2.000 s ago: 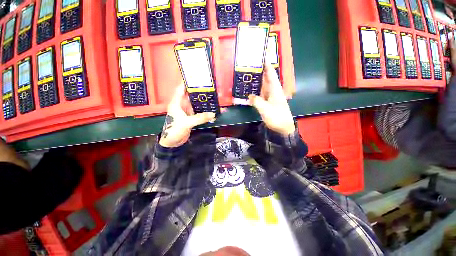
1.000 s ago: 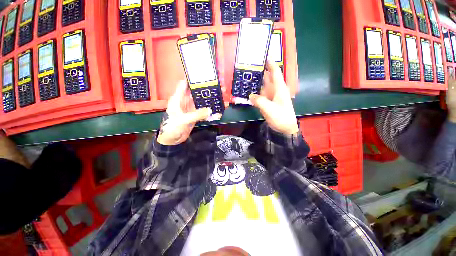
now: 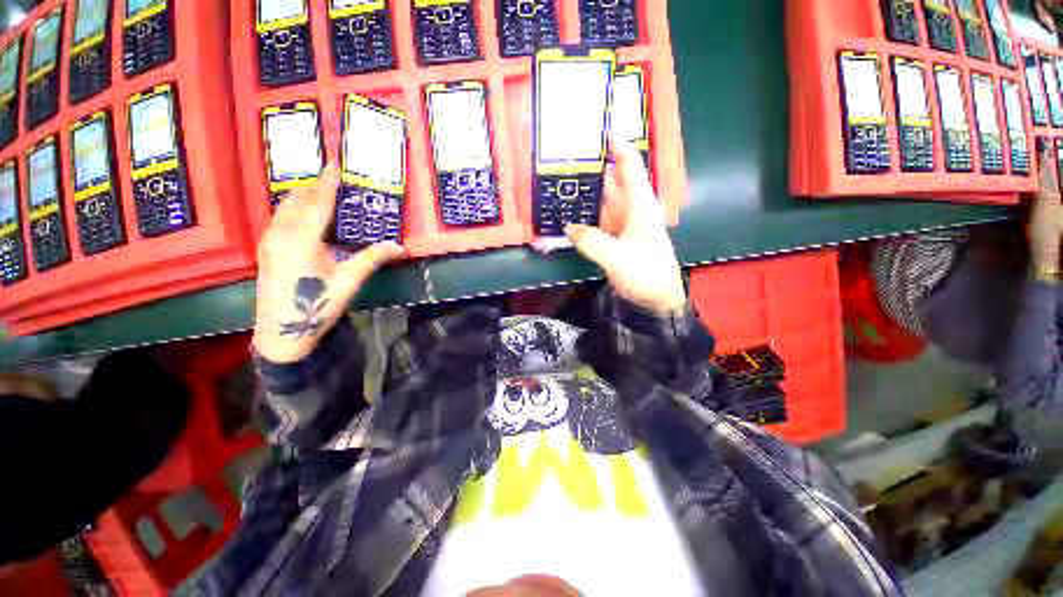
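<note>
The red phone tray [image 3: 507,88] lies in front of me with keypad phones in its pockets. My left hand [image 3: 305,262] holds a keypad phone [image 3: 372,163] by its lower part over the front row, its lit screen tilted to the right. My right hand [image 3: 635,239] holds another keypad phone [image 3: 571,134] upright, screen white, thumb at its bottom edge. Between them a third phone [image 3: 462,152] lies in a front-row pocket with its screen lit. A phone [image 3: 294,146] at the front left is partly hidden by my left hand; one at the front right is partly behind my right-hand phone.
Phone trays lie at left [image 3: 187,239] and right [image 3: 822,175] on the dark green bench [image 3: 734,140], which has a pale front edge. Below the edge at right is a red crate [image 3: 804,338] with dark items [image 3: 752,385]. Other people's arms show at both sides.
The phone from my left hand now lies in the front-row pocket that was bare. My left hand has moved left and holds the neighbouring phone. My right hand still holds its phone, now more upright.
</note>
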